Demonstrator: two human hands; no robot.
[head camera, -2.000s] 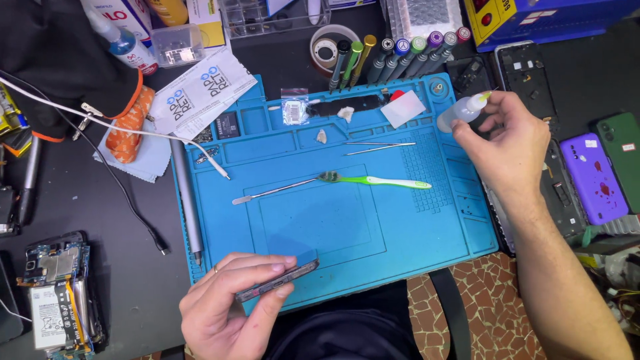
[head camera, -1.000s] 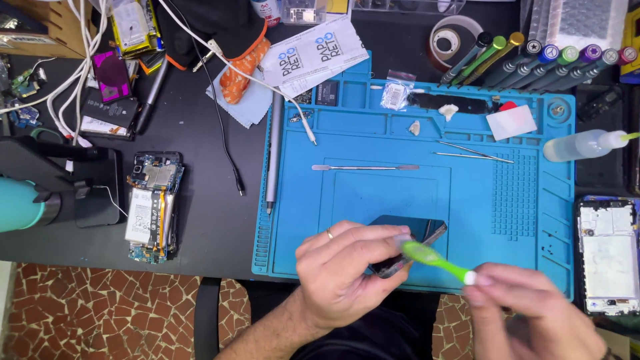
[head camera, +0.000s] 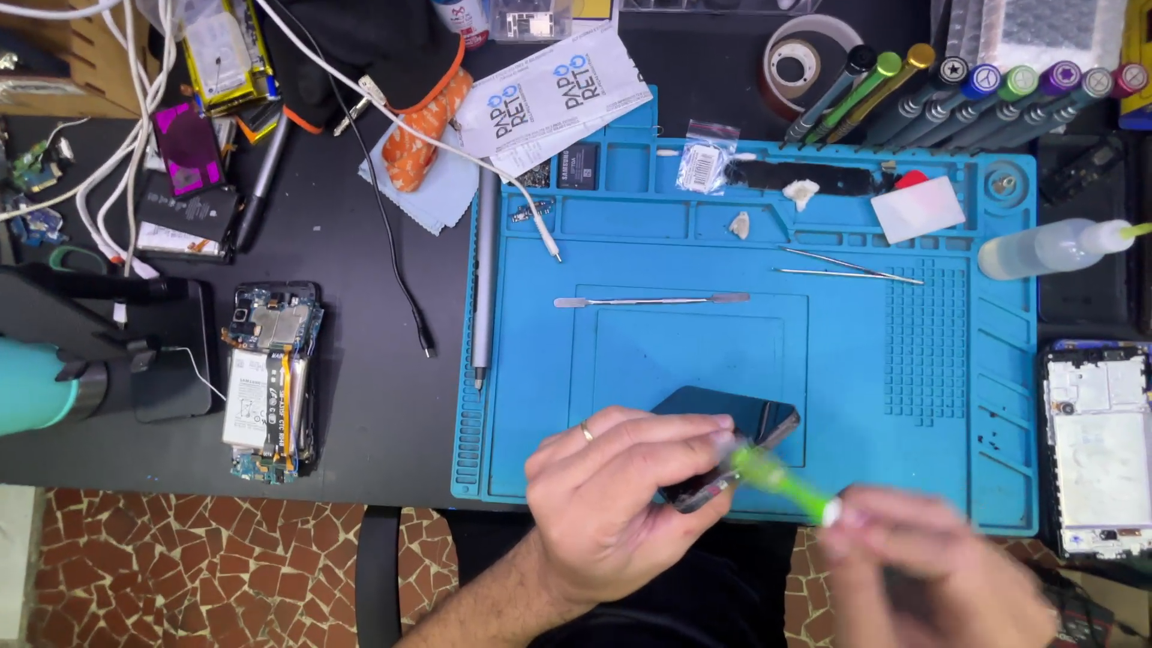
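My left hand (head camera: 621, 495) grips a dark smartphone (head camera: 729, 414), held tilted over the front of the blue silicone repair mat (head camera: 855, 360). In my right hand (head camera: 936, 558), blurred, is a green and white toothbrush (head camera: 787, 481); its bristle end meets the phone's edge beside my left fingertips. A double-ended metal spatula (head camera: 652, 301) lies on the mat beyond the phone, and metal tweezers (head camera: 850, 272) rest farther right. Across the mat's right edge lies a translucent squeeze bottle (head camera: 1048, 249) with a yellow-green tip. My fingers hide part of the phone.
An opened phone with battery (head camera: 261, 387) lies left of the mat, near a black cable (head camera: 387, 216). A grey pen-shaped tool (head camera: 484, 270) lines the mat's left side. Several markers (head camera: 972, 108) stand behind; a phone frame (head camera: 1098, 450) lies at right.
My right hand has let go of the squeeze bottle and taken the toothbrush from the mat, bringing it to the phone's edge. The bottle now lies down. The view has shifted.
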